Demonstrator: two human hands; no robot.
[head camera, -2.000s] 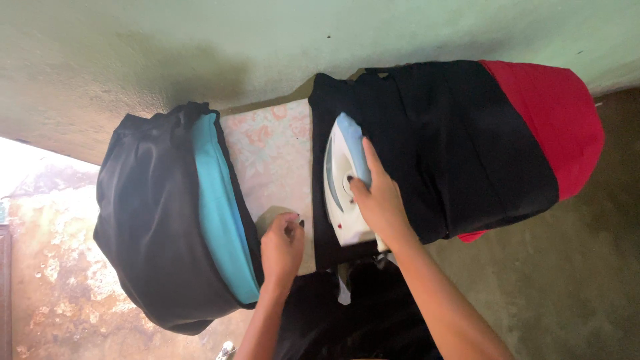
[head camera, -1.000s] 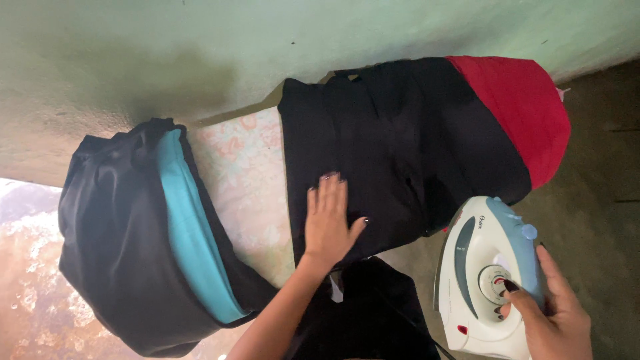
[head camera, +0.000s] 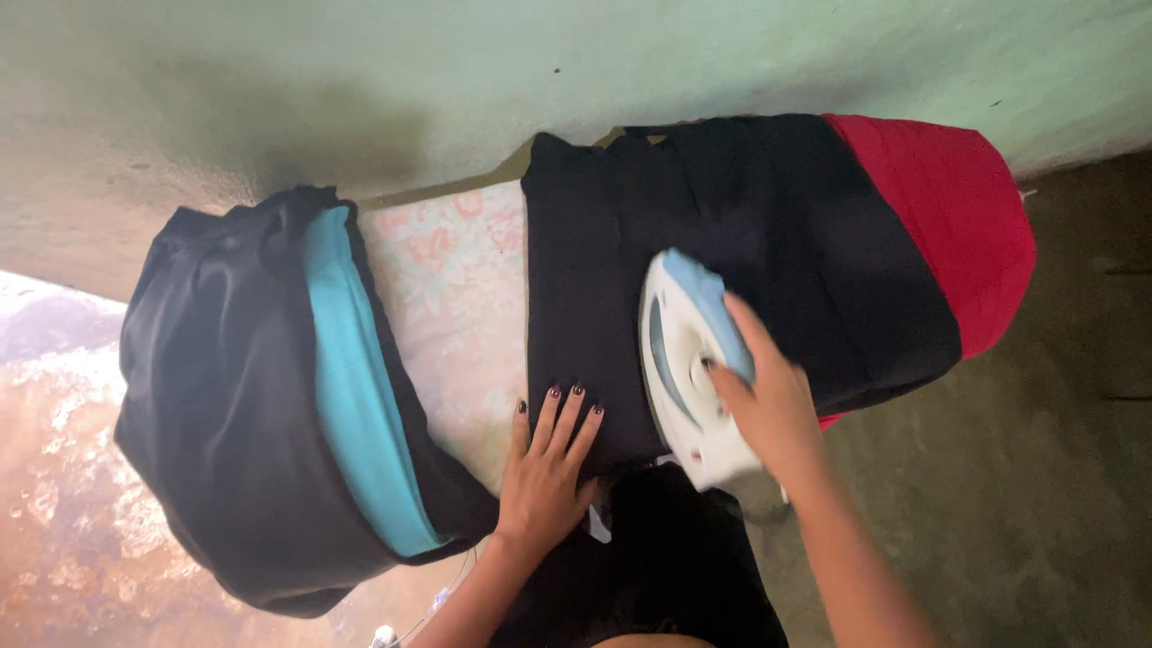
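Note:
My right hand (head camera: 765, 396) grips the blue handle of a white clothes iron (head camera: 679, 387), whose soleplate side lies over a black cloth (head camera: 747, 198). The cloth wraps a padded ironing board, and a red cloth (head camera: 963, 225) covers the board's right end. With fingers spread, my left hand (head camera: 551, 468) rests flat on the near left edge of the black cloth, holding nothing. Left of it, the board's pale floral cover (head camera: 450, 297) shows.
Dark fabric (head camera: 225, 387) with a turquoise band (head camera: 360, 396) is bunched over the board's left end. A green wall (head camera: 576, 72) runs along the far side. A white cord hangs at the lower left. Concrete floor (head camera: 990, 504) lies at the lower right.
A second ago the iron was off the board's near right side; it has moved left onto the black cloth. My left hand has shifted toward the cloth's near left edge.

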